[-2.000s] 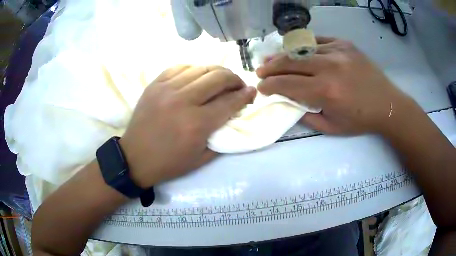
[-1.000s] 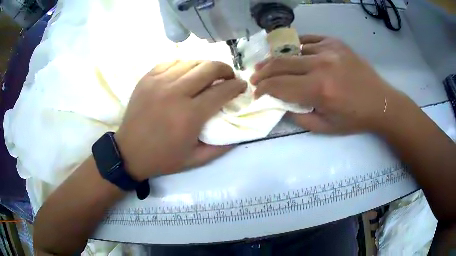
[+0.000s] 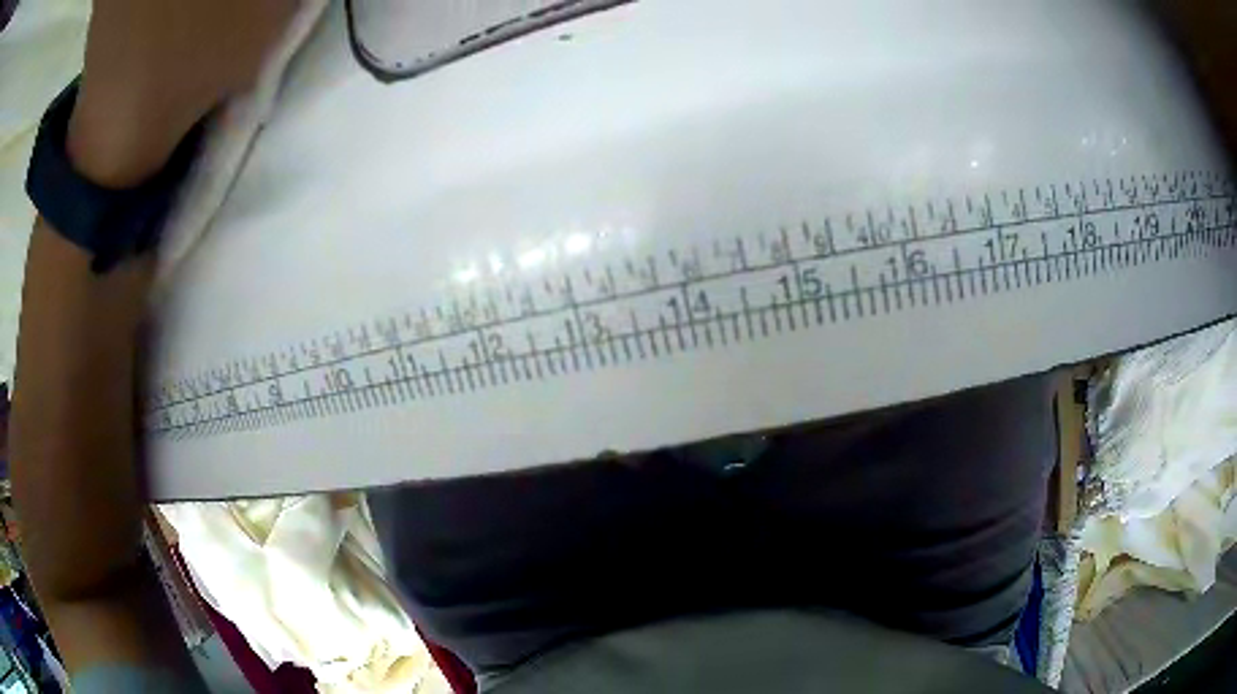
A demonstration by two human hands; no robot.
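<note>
The cream fabric (image 3: 233,170) shows as a strip with a seamed edge beside my left wrist, at the upper left of the table. My left hand (image 3: 183,61) is at the top left, cut off by the upper edge, so its fingers are hidden; a dark watch is on that wrist. I cannot tell what it holds. A dark, blurred part of my right arm shows in the top right corner; my right hand is out of the picture. The rounded dark outline of the machine bed (image 3: 468,30) shows at the top. The needle and machine head are out of view.
The white table (image 3: 760,149) has a printed ruler (image 3: 692,305) along its curved front edge. My lap is below it. Cream cloth piles lie below the table at the left (image 3: 292,569) and right (image 3: 1173,447).
The view has tilted down, from the needle to the table edge and my lap. My left hand now shows at the top left, and my right hand has left the picture.
</note>
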